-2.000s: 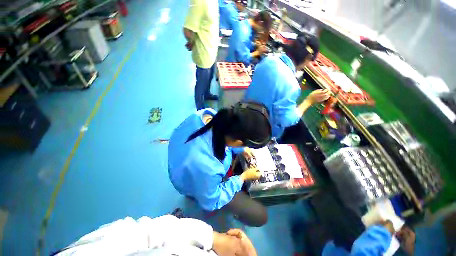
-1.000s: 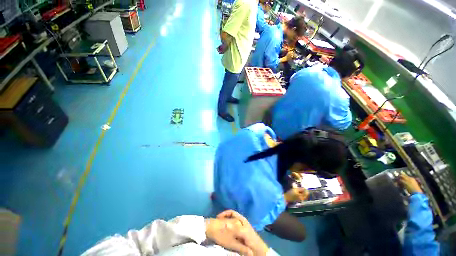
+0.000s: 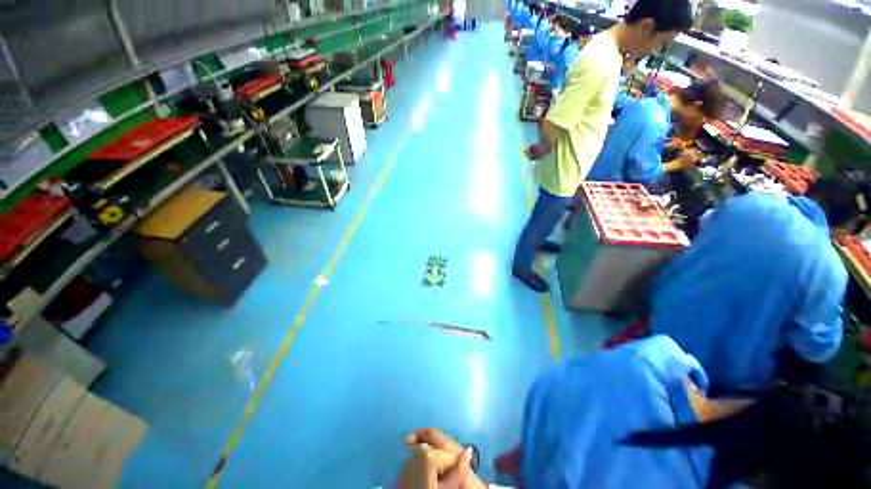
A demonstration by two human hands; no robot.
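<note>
My left hand and my right hand are held together at the bottom edge, overlapping and partly cut off. No held object can be made out between them. A small dark curved thing shows beside my right hand; I cannot tell what it is. In front to the right, a seated worker in a light-blue smock bends forward. The tray this worker bends over is hidden.
A person in yellow-green stands beside a grey cabinet bearing a red compartment tray. Other blue-smocked workers sit along the right bench. Across the blue aisle stand a drawer cabinet, a low cart and shelving with red trays. Brown boards lie lower left.
The view has swung left and up along the aisle. The near worker and bench have moved to the right edge, and the near tray is out of sight. My hands stay together, now lower in the picture.
</note>
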